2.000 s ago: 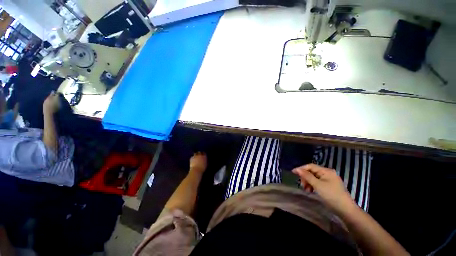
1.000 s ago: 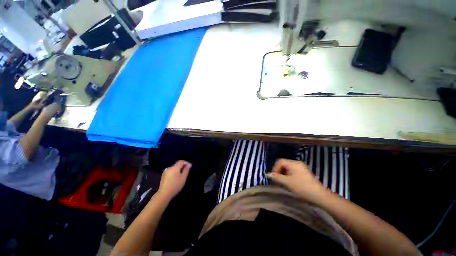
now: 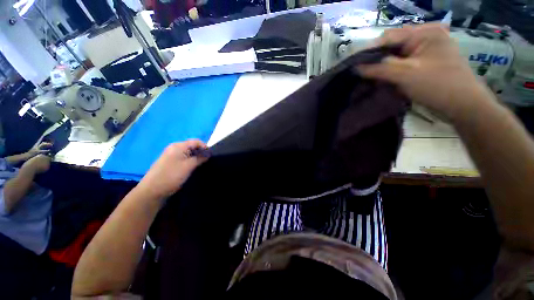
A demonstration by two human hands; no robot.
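Note:
A large dark brown-black garment panel (image 3: 275, 135) is stretched between my two bare hands, above my striped lap and the table's front edge. My left hand (image 3: 178, 167) grips its left corner, beside the blue sheet. My right hand (image 3: 427, 67) is raised higher and pinches the panel's upper right part, in front of the sewing machine (image 3: 486, 58) with blue JUKI lettering. The panel hangs down in folds, with a pale line along part of its lower edge. It hides the needle area and much of the table.
A blue sheet (image 3: 175, 120) covers the table's left part. Behind it is a white box (image 3: 214, 63) with dark pieces (image 3: 281, 29) on and beside it. Another machine (image 3: 91, 105) and a person in a light blue top (image 3: 26, 205) are at left.
Both hands were empty over the lap. They have come up and now hold the dark panel spread between them, the right hand higher. The view has tilted up, showing more of the machine.

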